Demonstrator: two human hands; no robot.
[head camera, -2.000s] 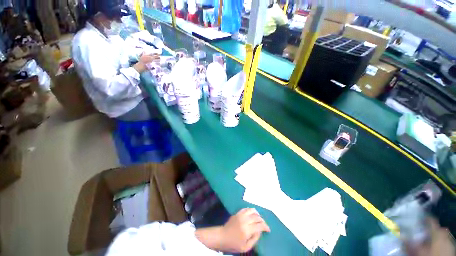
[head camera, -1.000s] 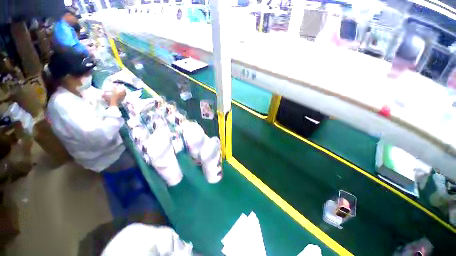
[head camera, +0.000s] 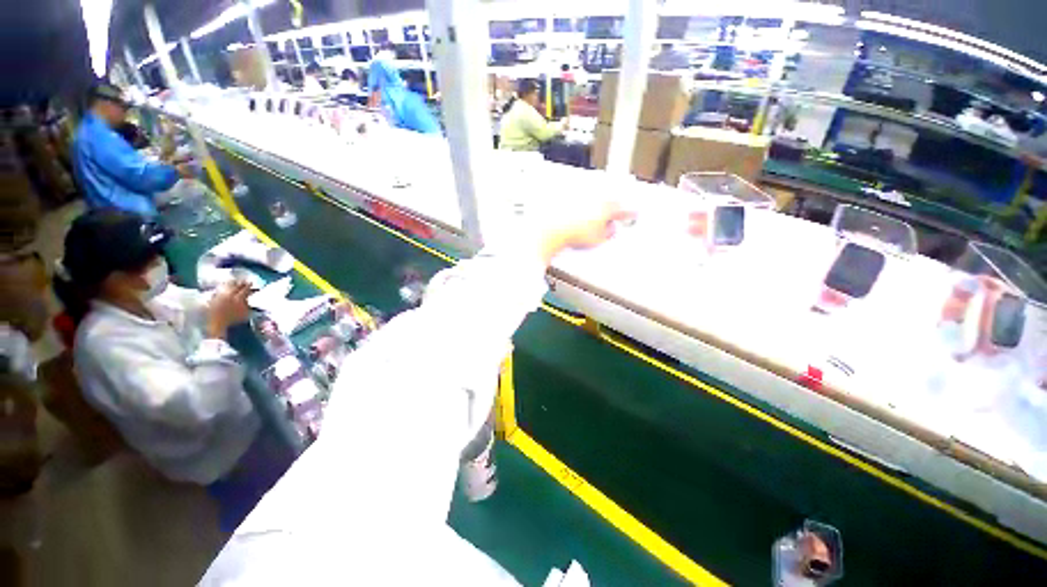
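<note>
My left hand (head camera: 583, 233) is at the end of my outstretched white sleeve, over the bright white shelf. Its fingers point right, near a small pale thing, and glare hides whether it holds it. My right hand is out of the picture. Clear display boxes with smartwatches stand on the shelf to the right of my hand: one with a dark screen (head camera: 728, 225), a larger one (head camera: 854, 271) and a pink-banded one (head camera: 997, 317). Another boxed smartwatch (head camera: 814, 554) is on the dark green belt at the bottom right.
Nested paper sleeves (head camera: 480, 472) stand on the green bench (head camera: 522, 516), partly behind my arm. Tips of paper sleeve blanks (head camera: 566, 576) show at the bottom edge. A white post (head camera: 457, 126) rises beside my forearm. A worker in white (head camera: 161, 367) sits at left, near more boxed watches.
The view has tilted up towards the shelf. My left arm has stretched forward and across it. The sleeve blanks have nearly left the picture, and my right hand, seen two seconds ago, is gone.
</note>
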